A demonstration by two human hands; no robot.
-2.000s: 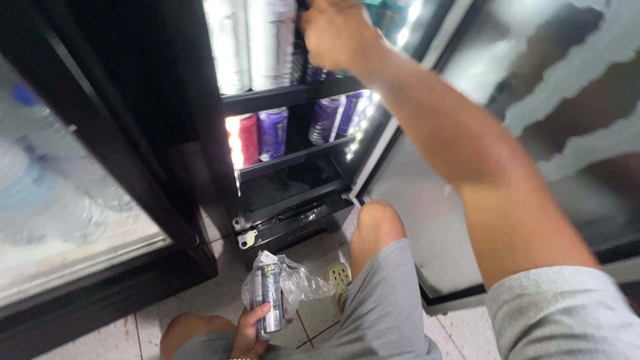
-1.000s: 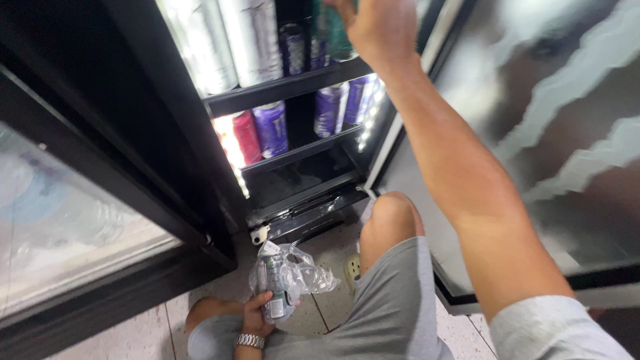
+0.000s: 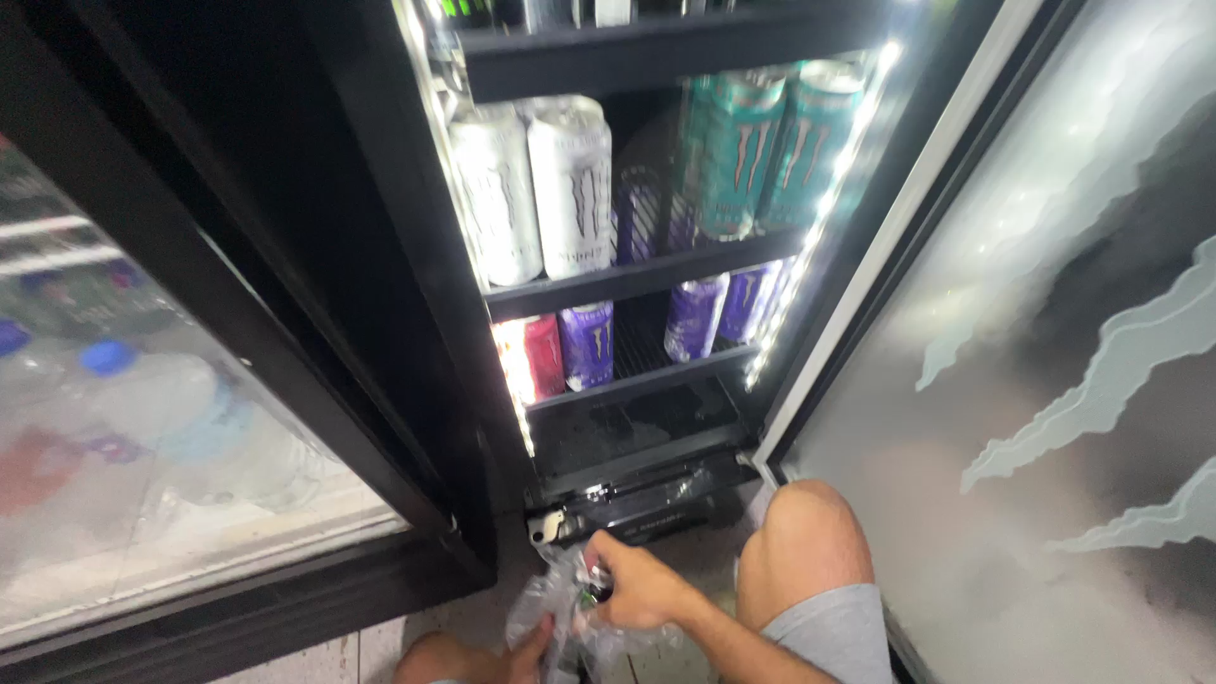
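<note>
Low in front of the open fridge, my right hand point(image 3: 638, 587) closes around the top of a dark drink can point(image 3: 597, 591). Crumpled clear plastic wrap point(image 3: 541, 608) surrounds the can. My left hand point(image 3: 528, 651) is at the wrap's lower left, partly cut off and hidden by plastic; its grip is unclear. On the fridge's middle shelf stand white Monster cans point(image 3: 572, 190) at left and teal Monster cans point(image 3: 746, 157) at right. The lower shelf bears a red can point(image 3: 541, 356) and purple cans point(image 3: 588, 344) at left, with more purple cans point(image 3: 695, 318) at right.
The fridge's glass door point(image 3: 1026, 380) stands open on the right. At left is another glass-fronted cooler point(image 3: 313, 418) holding plastic bottles with blue caps point(image 3: 107, 357). My bare knee point(image 3: 812, 532) is near the fridge's lower right corner, above the tiled floor.
My right hand has come down from the shelf with the teal cans to the wrapped can low in front. The teal cans are now uncovered by the hand.
</note>
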